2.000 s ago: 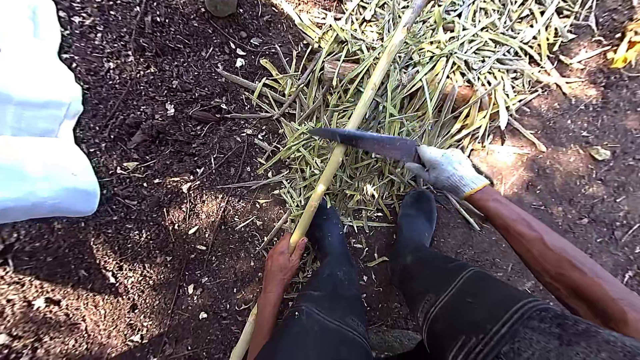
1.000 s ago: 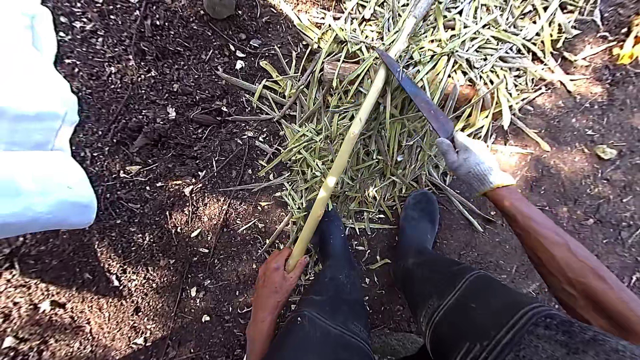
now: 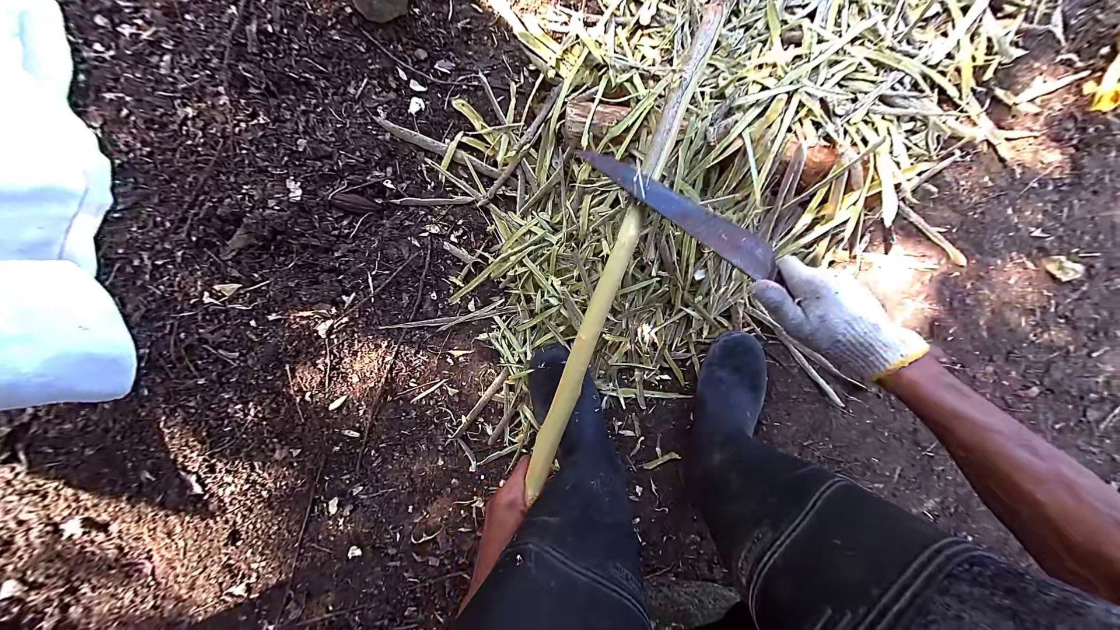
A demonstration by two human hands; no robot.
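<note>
My bare left hand (image 3: 503, 516) grips the lower end of a long, thin wooden pole (image 3: 588, 337), partly hidden behind my left leg. The pole's lower part is smooth and yellowish, its upper part greyish and rougher. My right hand (image 3: 840, 319), in a white knit glove with a yellow cuff, is closed on the handle of a long knife (image 3: 700, 223). The dark blade lies across the pole where the two surfaces meet, its tip pointing up and left. The knife's handle is hidden in the glove.
Greenish bark strips (image 3: 560, 262) are heaped beyond my rubber boots (image 3: 733, 376), partly over a piece of log (image 3: 599, 120). White sheeting (image 3: 61, 332) lies at the left edge. A stone (image 3: 381, 7) sits at the top. Dark soil with debris surrounds the heap.
Since a second ago the blade has come down the pole toward me and left. My left hand has shifted lower, and the pole's greyish upper stretch now shows nearer to me.
</note>
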